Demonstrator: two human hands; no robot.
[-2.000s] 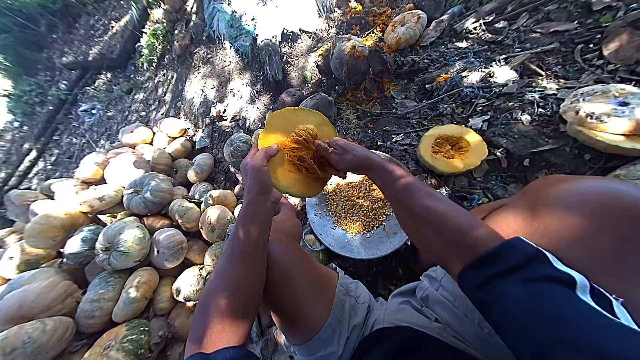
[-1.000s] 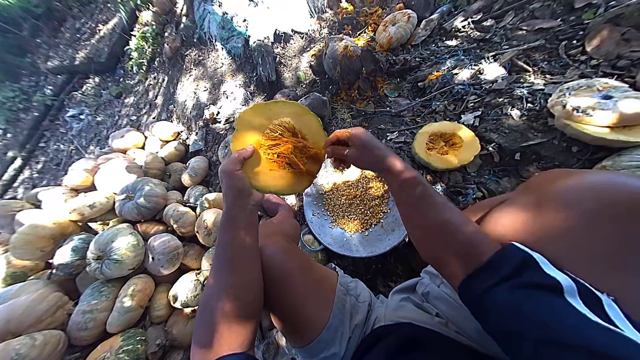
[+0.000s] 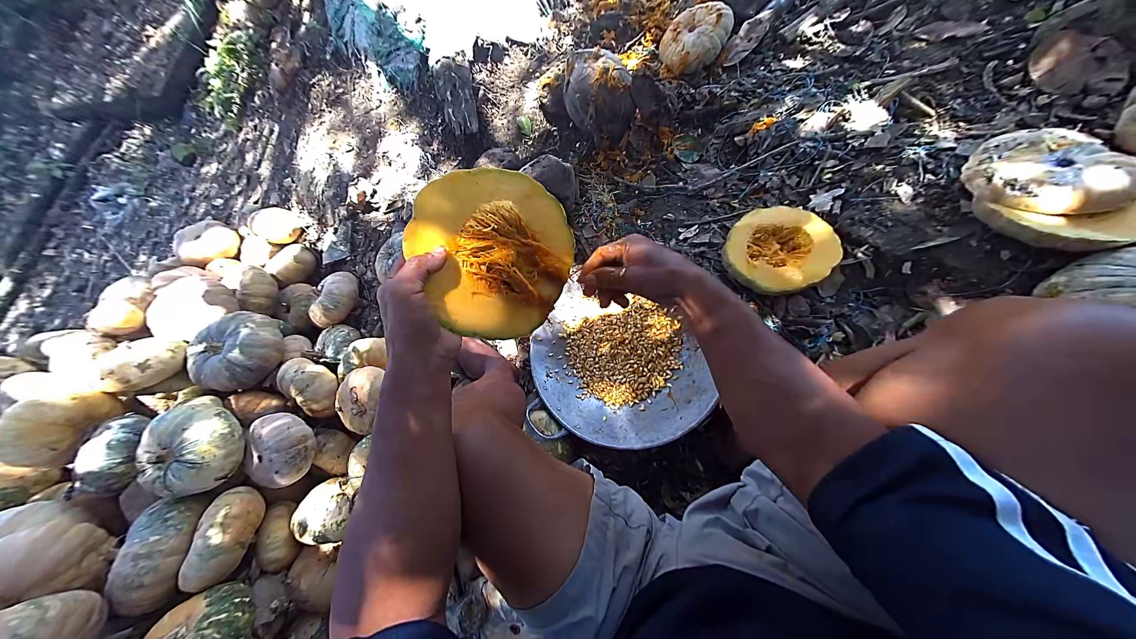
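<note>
My left hand [image 3: 415, 306] grips the left edge of a halved pumpkin [image 3: 444, 213], its cut face up and orange stringy pulp at its middle. Just off the pumpkin's right edge is my right hand [image 3: 635, 271], fingers curled down above a metal pan; whether they pinch anything is too small to tell. In the round metal pan [image 3: 621, 435] lies a heap of pumpkin seeds [image 3: 626, 355]. Another pumpkin half [image 3: 781, 250], cut face up with a hollow of pulp, rests on the ground to the right of the pan.
A large pile of whole pumpkins [image 3: 235, 351] covers the ground at left. Stacked cut pumpkin pieces [image 3: 1052, 186] lie at the far right. Beyond the pan are brown husks [image 3: 599, 93], orange scraps and a pale pumpkin [image 3: 697, 37]. My bent legs flank the pan.
My right hand was in the pulp two seconds ago; it has come away to the right of the pumpkin half, over the pan. My left hand still holds the half.
</note>
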